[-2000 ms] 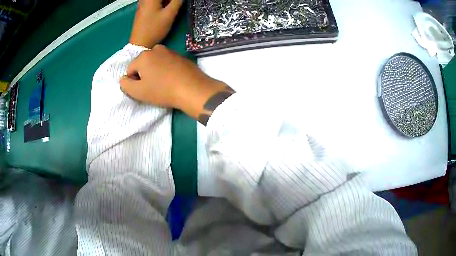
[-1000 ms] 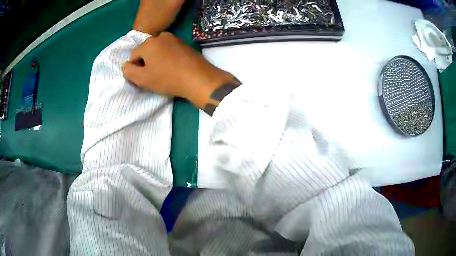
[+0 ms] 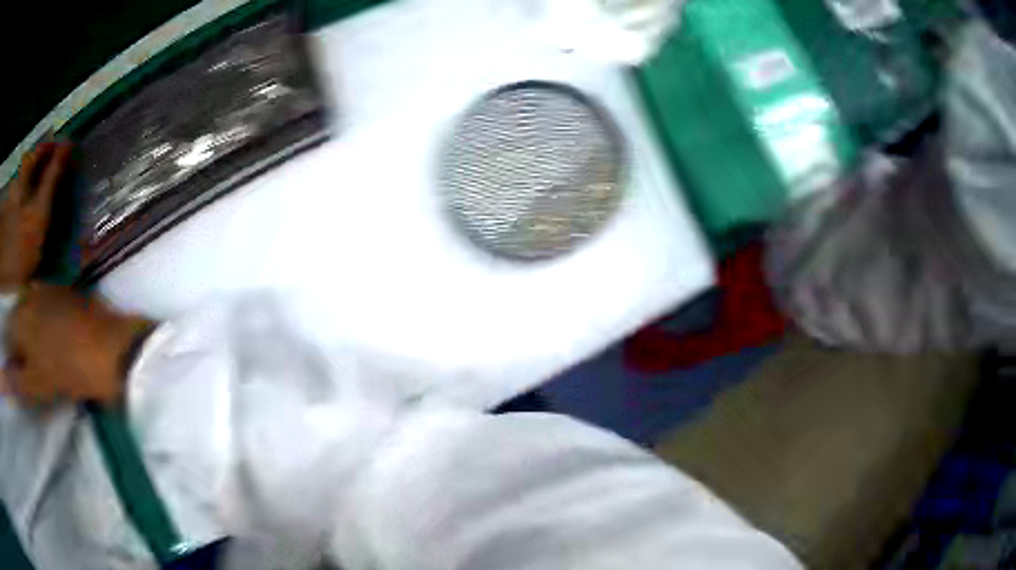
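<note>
My left hand (image 3: 28, 217) is at the far left edge, partly cut off and blurred, beside the end of a dark parts tray (image 3: 206, 184). Its fingers are extended, and no object shows in it. My right hand (image 3: 67, 345) is just below it, curled at the cuff of my left sleeve; its fingertips are blurred. The tray holds loose silvery pieces. A round perforated plate (image 3: 529, 167) lies on the white mat (image 3: 334, 245). Small bright grains cover its lower right part.
A green box (image 3: 735, 100) with white labels stands right of the mat. A crumpled white cloth (image 3: 641, 22) is at the mat's top edge. A crumpled clear bag (image 3: 869, 251) is at the right. Another person's pale sleeve (image 3: 986, 167) shows at the right edge. Something red (image 3: 724, 323) lies below the mat.
The view has swung right, so the hands, tray and plate now appear further left. The green box and bag have come into view. My right hand remains at my left cuff.
</note>
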